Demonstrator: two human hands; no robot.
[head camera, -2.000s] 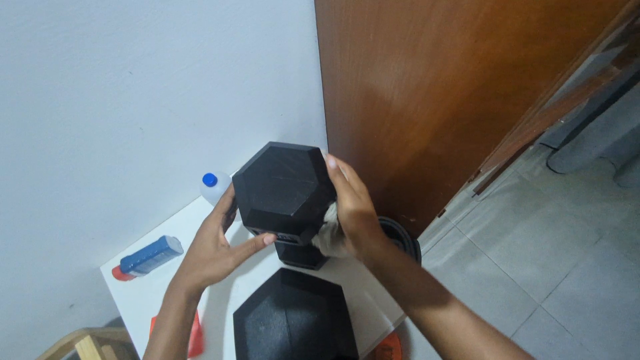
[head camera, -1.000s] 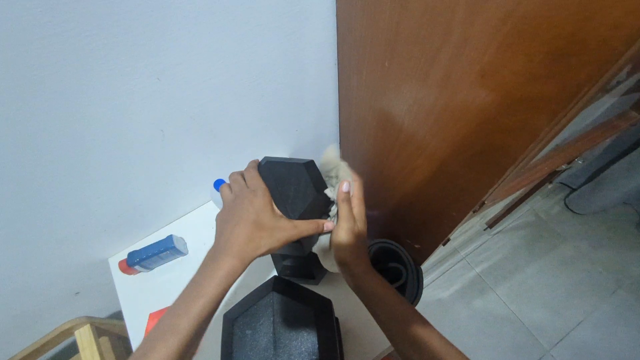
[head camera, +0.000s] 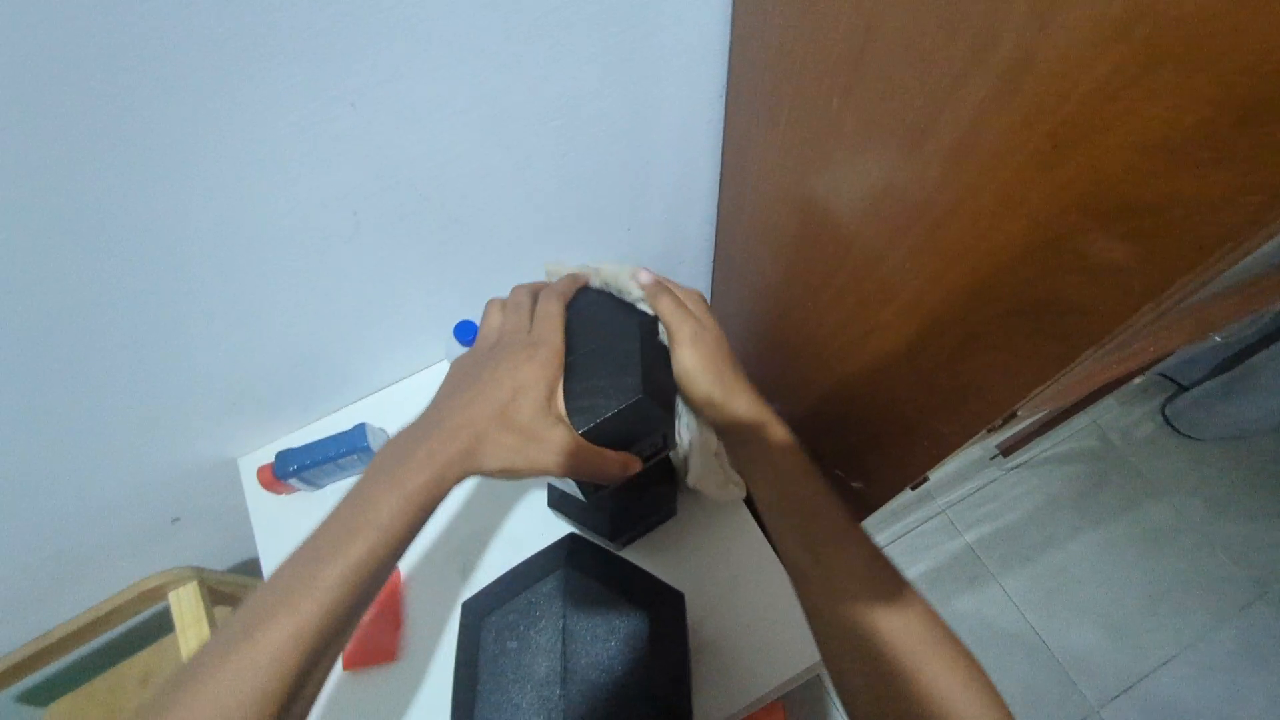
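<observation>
A black hex dumbbell (head camera: 610, 370) stands on end on a white tabletop, its upper head between my hands. My left hand (head camera: 530, 390) grips the left side of that head, thumb across its lower front edge. Against the right side, my right hand (head camera: 700, 350) presses a whitish cloth (head camera: 705, 455), which also shows behind the top of the head and hangs down beside it. The dumbbell's lower head (head camera: 620, 505) is partly hidden beneath. Nearer to me is a second black hexagonal weight (head camera: 570, 640), touched by neither hand.
The white table (head camera: 740, 610) stands against a pale wall, near a brown wooden door (head camera: 960, 200). On it are a blue bottle with a red cap (head camera: 325, 458), a blue-capped bottle (head camera: 465, 335) and a red object (head camera: 375, 625). A wooden-framed item (head camera: 190, 610) is at lower left.
The upper head has turned from facing up to tilted sideways between my hands. My left hand has moved higher around it, and the cloth has shifted along its right side and far edge.
</observation>
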